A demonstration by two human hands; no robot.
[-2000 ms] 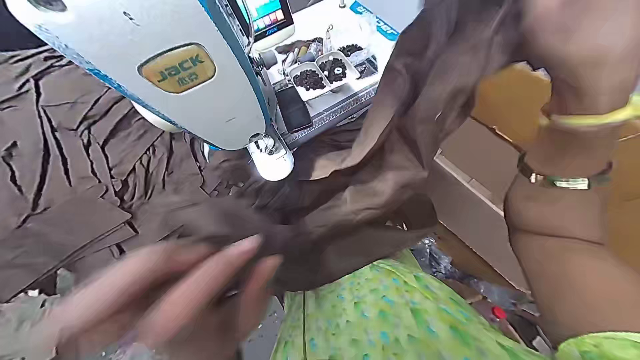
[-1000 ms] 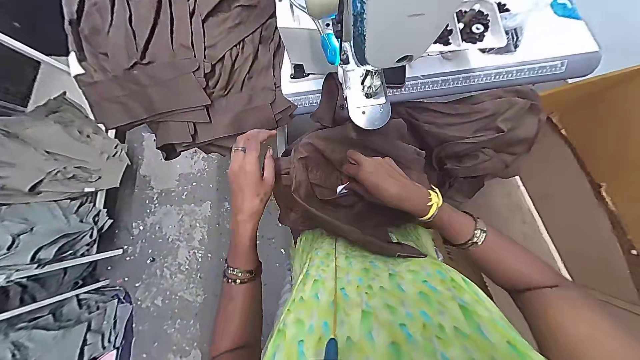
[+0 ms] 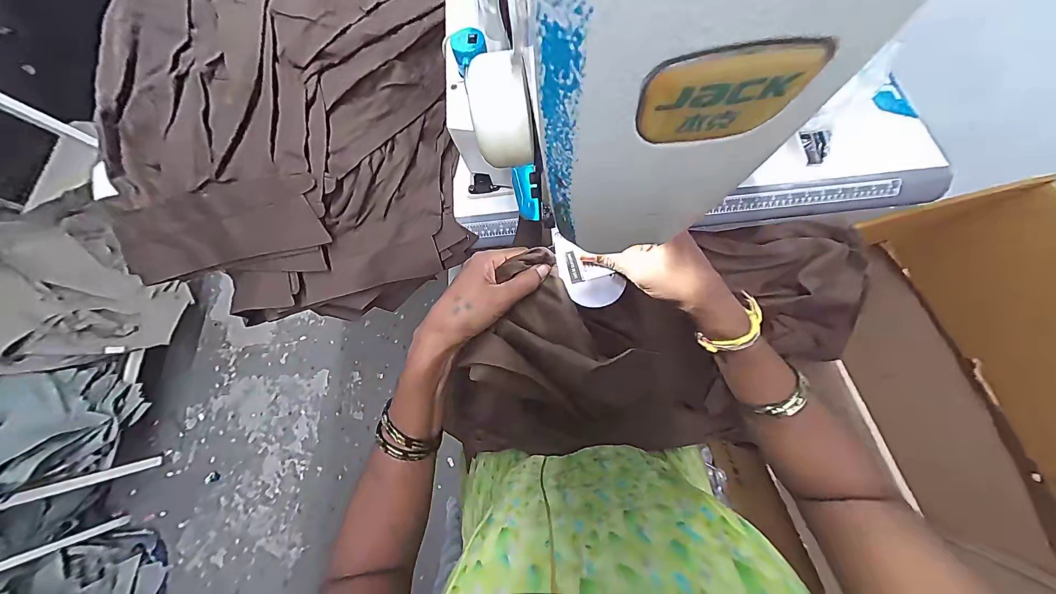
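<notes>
A brown cloth garment (image 3: 577,388) lies bunched over my lap, its upper edge close under the head of a white Jack sewing machine (image 3: 660,181). My left hand (image 3: 483,297) pinches a fold of that cloth between thumb and fingers, left of the machine's round white end (image 3: 598,290). Over that end, my right hand (image 3: 660,268) holds a small white label (image 3: 575,264) that bears writing. The fingertips of my right hand are partly hidden by the label and the machine head. Needle and stitching point are hidden too.
Layered brown garment pieces (image 3: 272,165) hang left of the machine. Grey-green cloth pieces (image 3: 74,289) lie on a rack with white bars (image 3: 82,483) at far left. A cardboard box (image 3: 973,330) stands at the right. The machine bed (image 3: 808,198) carries a ruler strip.
My left hand has moved from beside the garment onto its upper edge and taken hold there. My right hand has moved up to the machine head. The view has shifted closer to the machine.
</notes>
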